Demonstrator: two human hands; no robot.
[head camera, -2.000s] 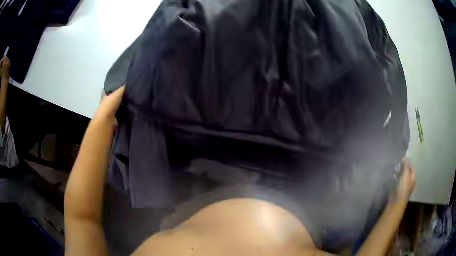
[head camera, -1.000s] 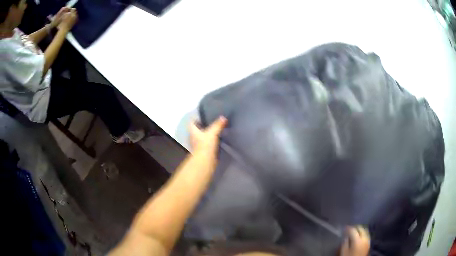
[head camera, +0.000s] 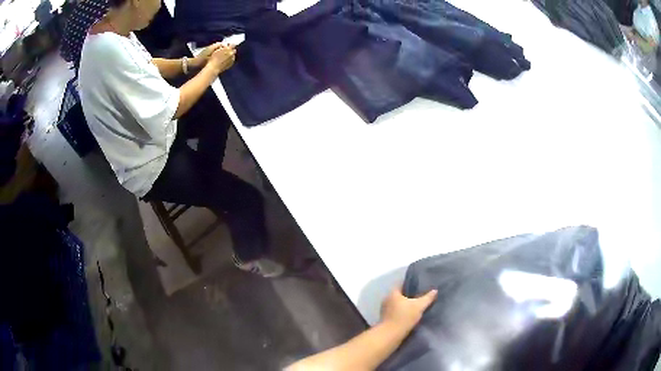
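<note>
A dark-grey garment (head camera: 500, 290) with its shiny side up lies on the near right part of the white table, cut off by the right and bottom edges. White glare covers part of it. My left hand (head camera: 406, 310) holds its left edge near the table's front edge, thumb on top of the cloth and fingers at the rim. My right hand is not in the picture.
Navy garments (head camera: 362, 58) lie on the far part of the white table (head camera: 449, 174). A person in a white top (head camera: 130, 109) sits at the table's left side, holding something small. Blue crates (head camera: 72, 119) stand on the floor at left. Another person shows far right.
The view has swung left, so the garment now sits lower right and the seated person and navy garments show more fully. My right hand has left the picture. My left hand stays on the garment's edge.
</note>
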